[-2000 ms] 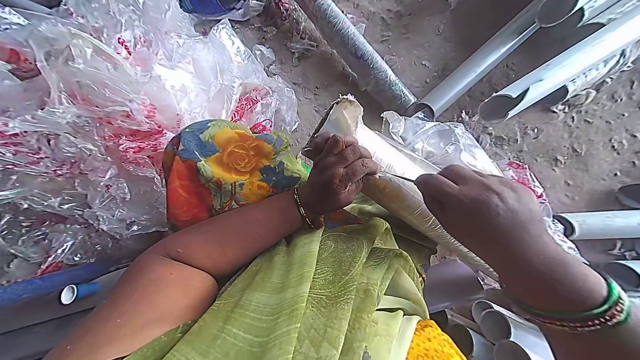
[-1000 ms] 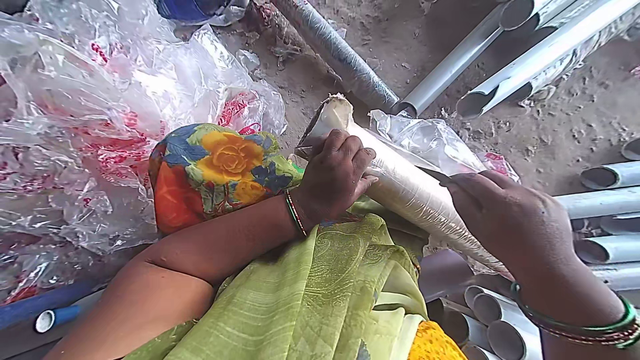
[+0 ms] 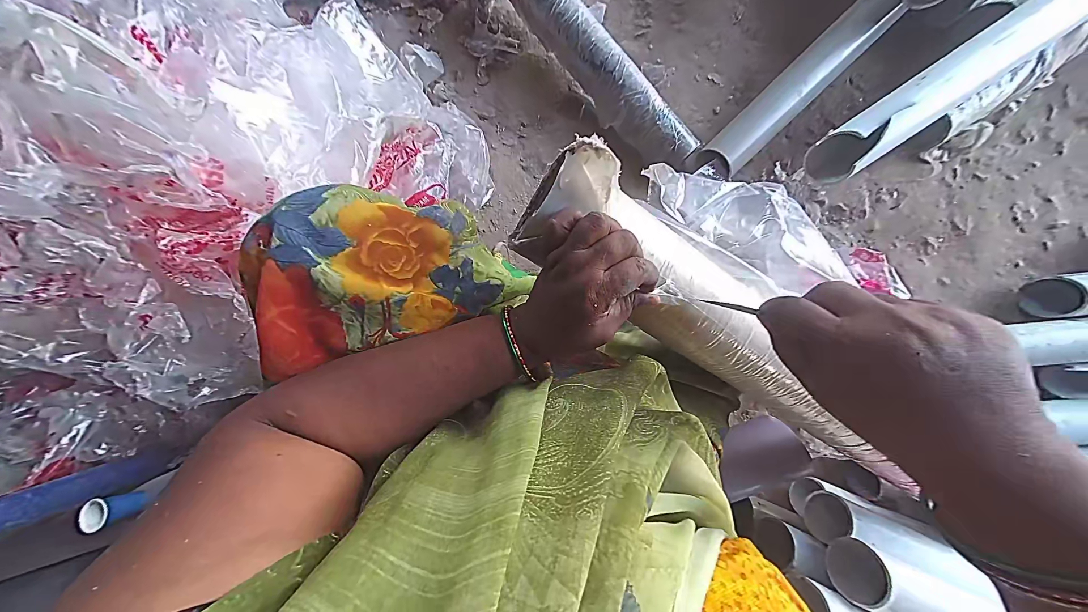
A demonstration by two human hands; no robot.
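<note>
A long tube wrapped in clear plastic film (image 3: 722,344) lies slantwise across my lap, its ragged end up near my knee. My left hand (image 3: 586,285) is clenched on the film near that end. My right hand (image 3: 901,365) grips a thin dark blade (image 3: 718,303), whose handle is hidden in the fist. The blade points left along the wrapped tube toward my left hand, and its tip meets the film close to the left fingers.
Crumpled clear plastic with red print (image 3: 170,212) is heaped at the left. Grey pipes (image 3: 807,85) lie on the dirt ground at the upper right, more pipes (image 3: 884,552) at the lower right. A blue pipe (image 3: 127,507) is at the lower left.
One second ago the left fingers were looser and the blade lay along the tube's upper side; now the left hand is clenched lower on the film and the blade reaches toward it.
</note>
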